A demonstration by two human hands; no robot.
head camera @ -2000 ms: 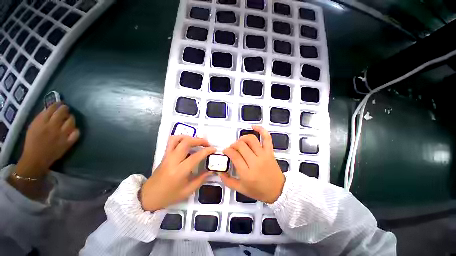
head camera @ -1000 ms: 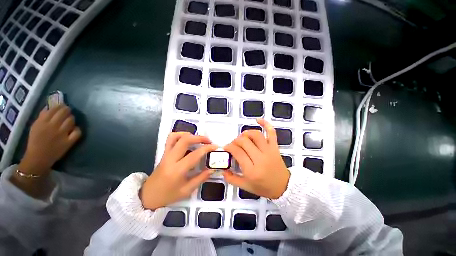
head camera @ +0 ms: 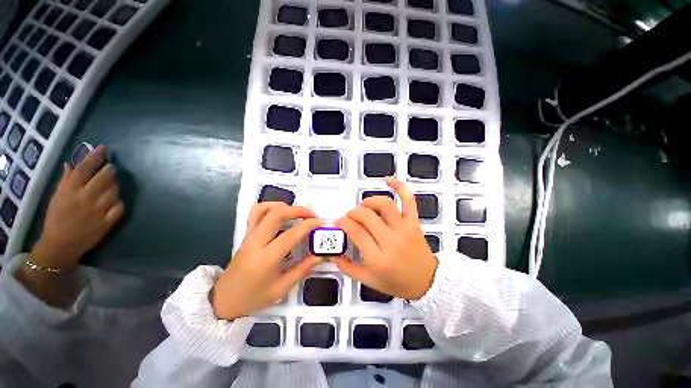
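A smartwatch head with a lit white face and a small dark square pattern is held between both hands above the foam tray. My left hand grips its left edge with thumb and fingers. My right hand grips its right edge, with one finger raised. The white tray has five columns of pockets holding dark-faced watches. One pocket just beyond the held watch shows white. The hands hide several pockets beside the watch.
At the left, another person's hand touches a loose watch on the green bench. A neighbour's tray curves along the far left. A white cable runs down the right side.
The held watch's face now shows a dark square pattern; before it was white with faint marks. The tray watch above my left hand was lit at first and is now dark. Both hands keep their grip.
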